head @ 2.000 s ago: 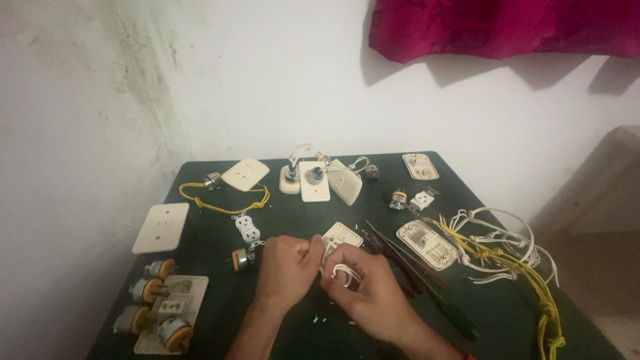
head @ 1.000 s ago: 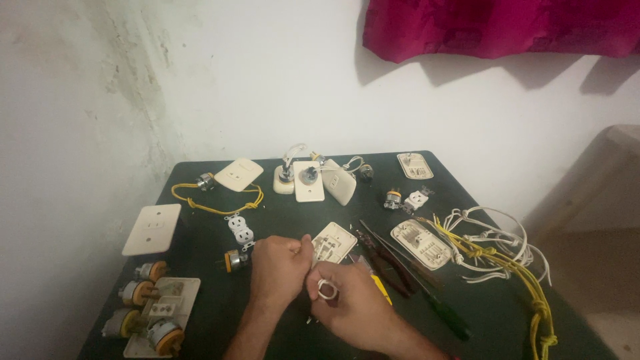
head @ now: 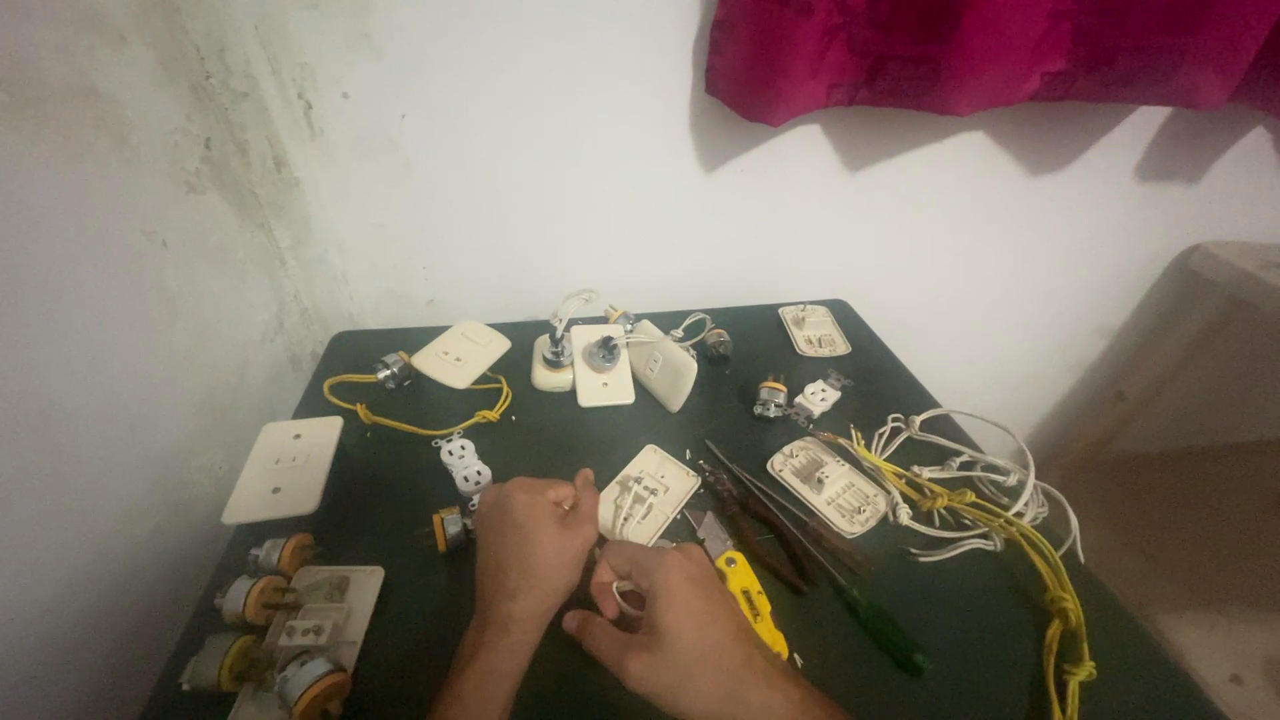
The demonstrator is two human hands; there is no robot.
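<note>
My left hand (head: 535, 535) is closed, thumb up, over the near middle of the dark green table; a pinched wire end in it is too small to make out. Against it on the right, my right hand (head: 665, 600) curls its fingers around a loop of white electrical wire (head: 628, 597). Just beyond both hands lies a cream outlet plate (head: 665, 480), back side up, with white wire at its terminals. A yellow utility knife (head: 748, 600), its blade out, lies beside my right hand. White duplex receptacles (head: 466, 468) and a plug (head: 449, 530) lie left of my left hand.
Pliers (head: 755, 520) and a green-handled screwdriver (head: 885, 625) lie right of the knife. Farther right are another open plate (head: 828, 485) and knotted yellow and white wires (head: 985, 505). Several plugs (head: 255, 598) stand at near left. Assembled outlets (head: 603, 385) line the back.
The yellow utility knife, largely hidden two seconds ago, now shows beside my right hand. More of the cream plate beyond the hands is visible. Both hands remain close together.
</note>
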